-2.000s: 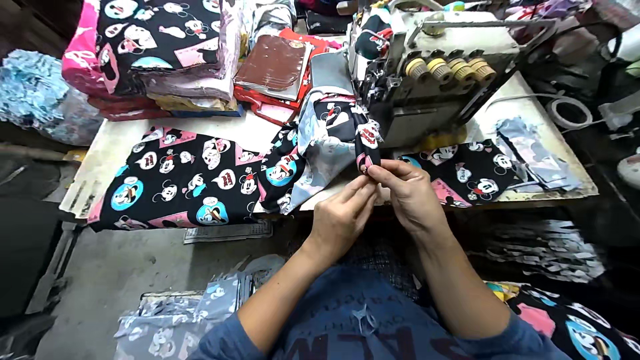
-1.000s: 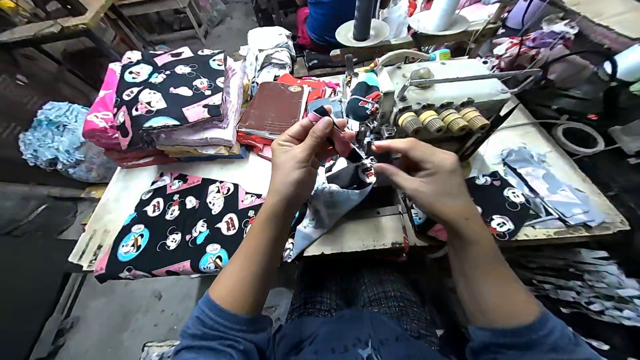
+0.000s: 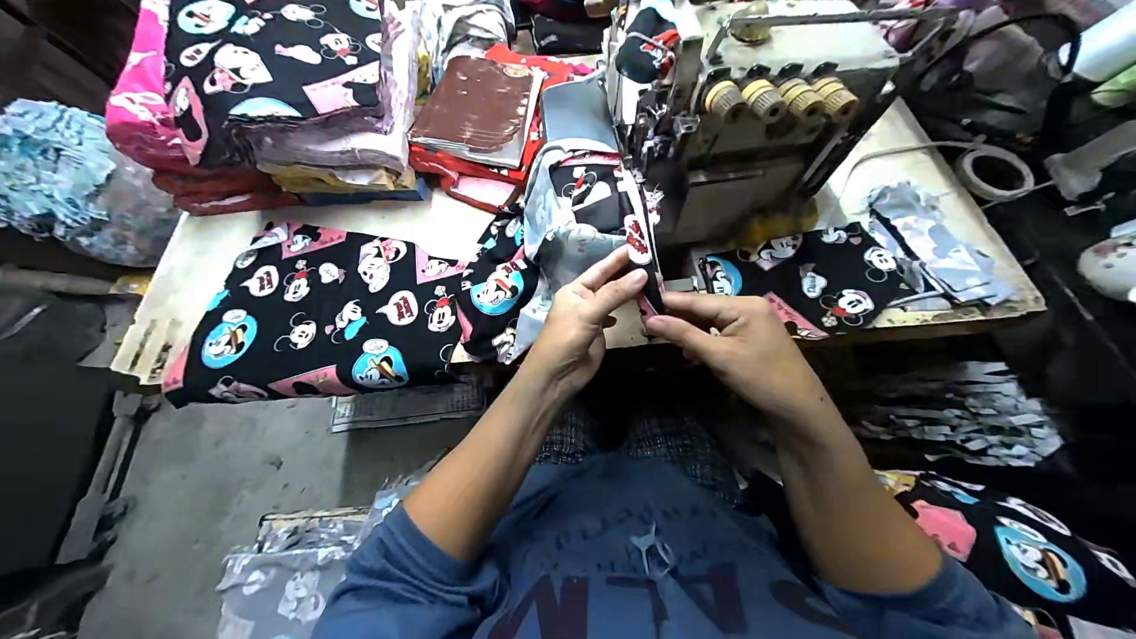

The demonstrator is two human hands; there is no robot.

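Both hands pinch a folded edge of black cartoon-print fabric (image 3: 635, 232) at the front of an overlock sewing machine (image 3: 754, 115). My left hand (image 3: 581, 319) grips the edge from the left, thumb against fingers. Just to its right, my right hand (image 3: 732, 342) holds the lower end of the same edge between thumb and forefinger. The fabric's grey underside shows beside my left hand, and its upper end reaches the presser foot area. More of the black print cloth (image 3: 328, 311) lies flat on the table at the left.
Stacked folded print fabric (image 3: 275, 71) stands at the back left, beside a worn brown notebook (image 3: 479, 106) on red cloth. Right of the machine lie a black print piece (image 3: 825, 275) and grey scraps (image 3: 932, 244). A coiled white hose (image 3: 994, 173) is at the far right.
Both hands were up by the machine's needle area a second ago; they are now lower, near the table's front edge, pinching the fabric edge. My right hand's fingers have closed on it.
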